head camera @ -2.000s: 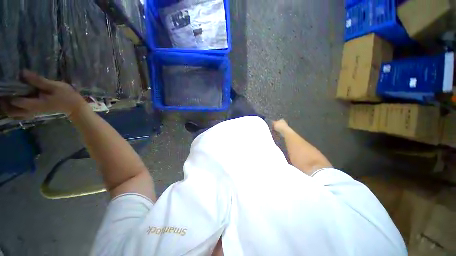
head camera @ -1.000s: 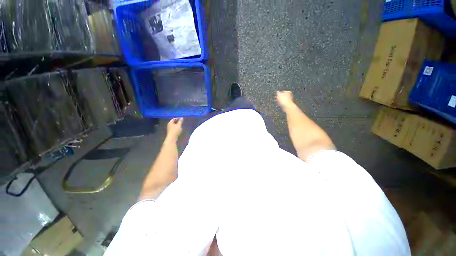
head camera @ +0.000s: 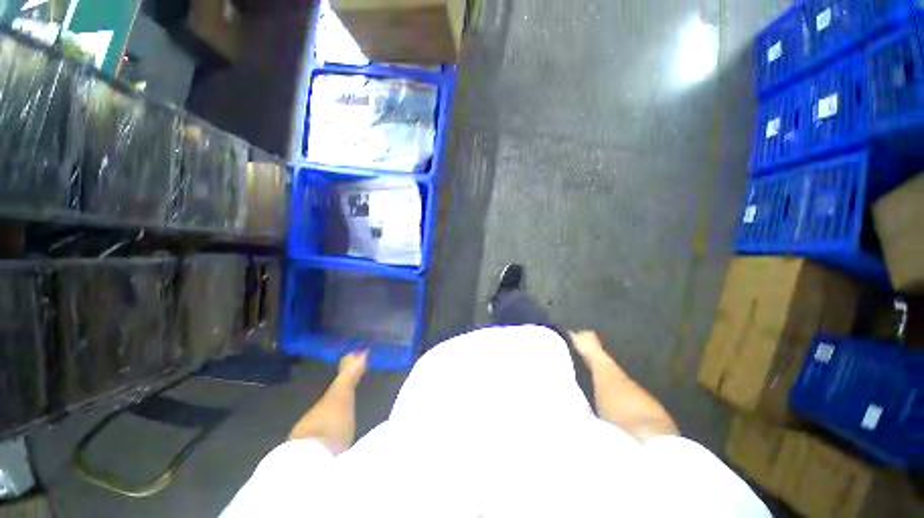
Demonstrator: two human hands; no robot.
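Note:
Three blue plastic crates stand in a row at the centre left. The nearest crate has a plain grey bottom. The middle crate and the far crate hold printed newspaper sheets. My left hand is small, at the near rim of the nearest crate; whether it touches the rim is unclear, and I see nothing in it. My right hand hangs over the floor beside my body, with no object visible in it. The fingers of both hands are too small to make out.
Film-wrapped racks with stacked goods line the left, a yellowish metal tube frame below them. Stacked blue crates and brown cartons stand on the right. A brown carton is beyond the row. Grey floor runs between.
The view has moved forward along the aisle, so a third crate, a carton beyond it and more stacked crates on the right show. My left hand has come down from the wrapped rack since the earliest frame.

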